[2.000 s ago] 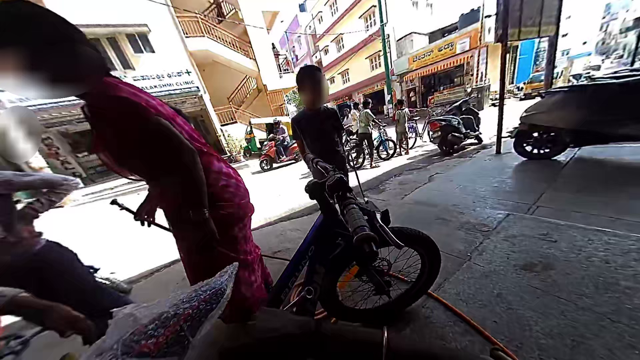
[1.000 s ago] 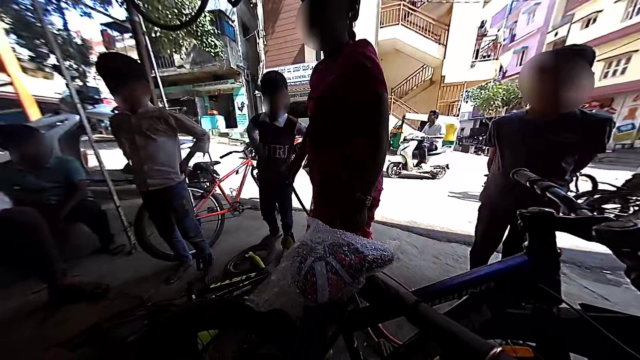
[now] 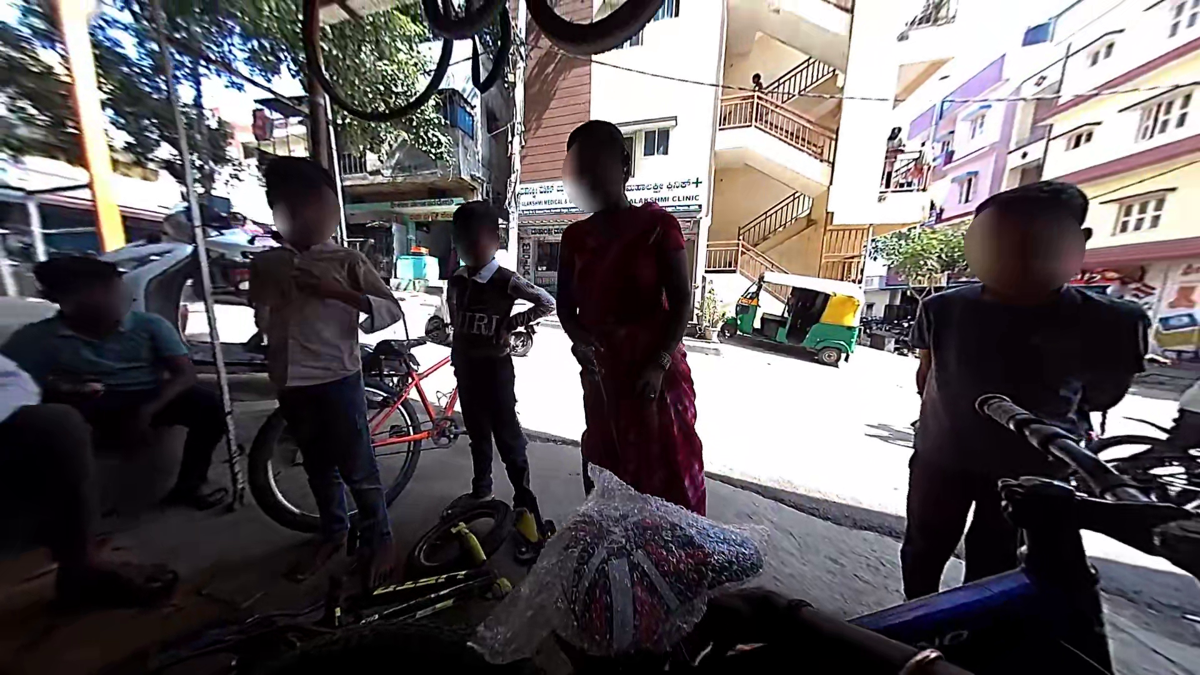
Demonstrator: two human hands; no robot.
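A package in clear bubble wrap (image 3: 623, 572), with a red and blue patterned thing inside, is at the bottom centre. My right hand (image 3: 741, 619) is a dark shape at the package's lower right side, its forearm reaching in from the lower right with a light bangle near the frame edge. Deep shadow hides its fingers, so its grip cannot be told. My left hand is not in view. Right of my forearm stands a bicycle with a blue frame tube (image 3: 947, 605) and a dark handlebar grip (image 3: 1059, 441).
Yellow and black bicycle parts (image 3: 427, 591) and a small wheel (image 3: 459, 539) lie on the ground. A red bicycle (image 3: 417, 403) stands behind two standing people. A person in a red sari (image 3: 628, 356) faces the package; another person (image 3: 1012, 356) stands at right. Tyres (image 3: 595, 37) hang overhead.
A green and yellow auto-rickshaw has come into view on the road, and the scooter rider seen there a second ago is gone. Since the oldest frame the view has swung left.
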